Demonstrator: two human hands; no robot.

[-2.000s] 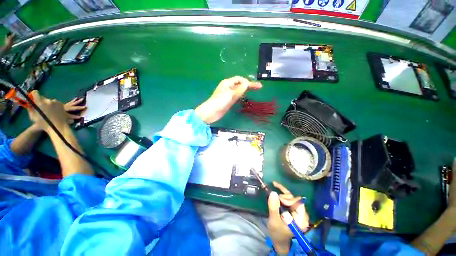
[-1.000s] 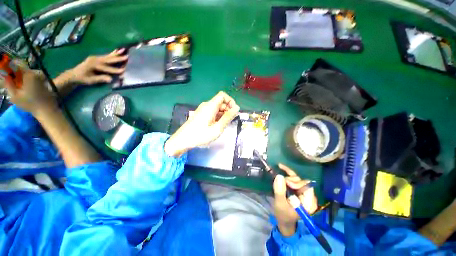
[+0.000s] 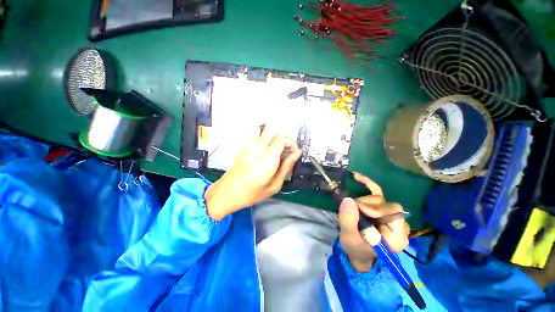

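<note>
The opened tablet unit (image 3: 198, 97) lies in front of me, its silver-white inside glaring and gold-orange patches at its right end. My left hand (image 3: 258, 167) is over its lower middle with thumb and fingertips pinched together; whether something tiny is between them I cannot tell. My right hand (image 3: 374, 225) grips the soldering iron (image 3: 395, 268) below the tablet's lower right corner. The iron's metal tip points up-left onto the board near the lower edge, right of my left fingertips. A thin pointed end sticks out right of my right fingers.
Solder spool (image 3: 112, 131) and mesh disc (image 3: 87, 79) stand left. Red wired components (image 3: 350, 24) lie beyond the tablet. Fume fan (image 3: 465, 70), tape roll (image 3: 438, 137), blue ridged box (image 3: 502, 183) and yellow sponge (image 3: 535, 237) are right. Another tablet (image 3: 152, 15) is at the top left.
The view has moved closer to the tablet. My left hand first came back from near the red wires, then moved down-right over the tablet, near the iron tip. My right hand keeps its grip.
</note>
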